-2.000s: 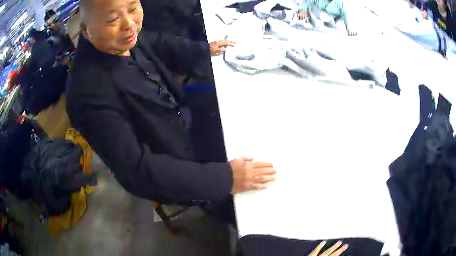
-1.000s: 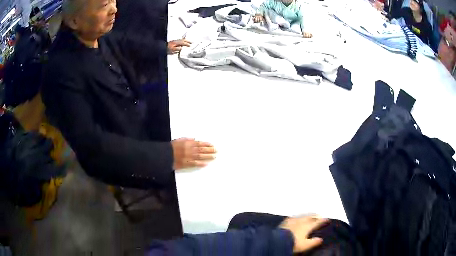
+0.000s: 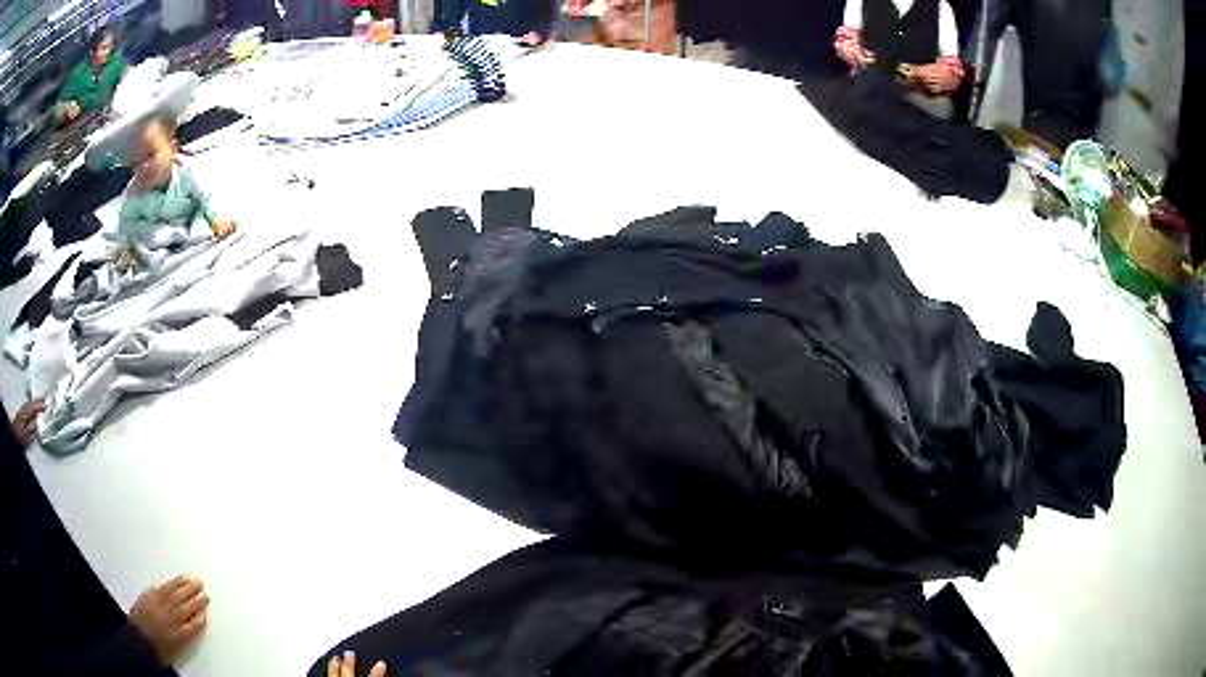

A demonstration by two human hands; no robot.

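Note:
A black garment (image 3: 622, 615) lies along the near edge of the table, cut off by the bottom of the picture. A large heap of black garments (image 3: 569, 397), with shiny lining and small white marks, lies just beyond it. Only the fingertips of my left hand (image 3: 355, 665) show at the bottom edge, on the left end of the near garment. The rest of that hand is cut off, so its grip cannot be told. My right hand is out of the picture.
Another person's hand (image 3: 172, 615) rests on the white table (image 3: 331, 529) at left. A baby (image 3: 165, 199) sits behind pale grey garments (image 3: 172, 331). Striped garments (image 3: 397, 119), a dark garment (image 3: 913, 139) and a basket (image 3: 1137, 245) lie farther off.
The view has swung right, bringing the whole black heap in front of me. My left hand, on the near garment before, now shows only fingertips at the bottom edge.

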